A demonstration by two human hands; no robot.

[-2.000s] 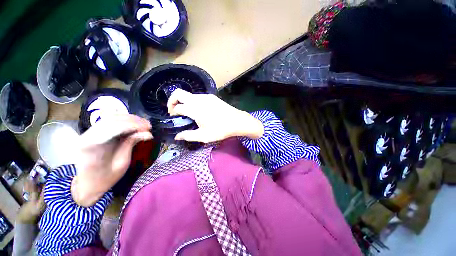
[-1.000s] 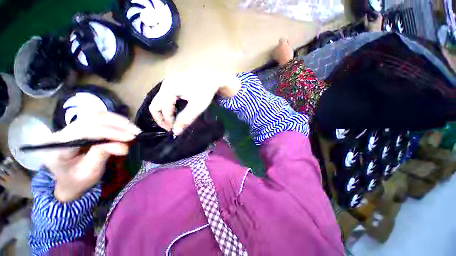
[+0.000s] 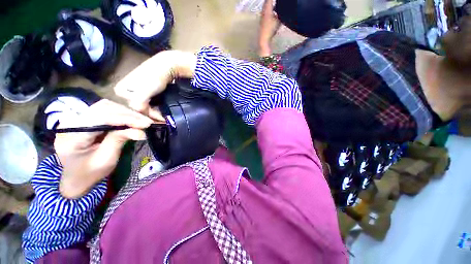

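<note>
A black rounded fan housing point(image 3: 193, 126) is held on its side against my apron, its smooth outer face turned up and right. My left hand point(image 3: 98, 142) grips thin dark tweezers point(image 3: 85, 129) like a pen, their tip at the housing's left edge. My right hand point(image 3: 150, 80) reaches over the housing from behind, fingers bent down onto its left rim beside the tweezer tip. A small pale spot shows at the tip; I cannot tell what it is. The inside of the housing is mostly hidden.
Black fans with white blades point(image 3: 142, 18) stand on the cardboard-covered bench point(image 3: 206, 26) at upper left. A white bowl of black parts point(image 3: 20, 69) and another white bowl point(image 3: 16, 153) are at the left edge. A person point(image 3: 361, 87) in dark checked clothing sits close at right.
The housing has turned from its open ribbed side to its outer side face. My right hand has moved left across it. The tweezers, seen since one second ago, have their tip at the rim.
</note>
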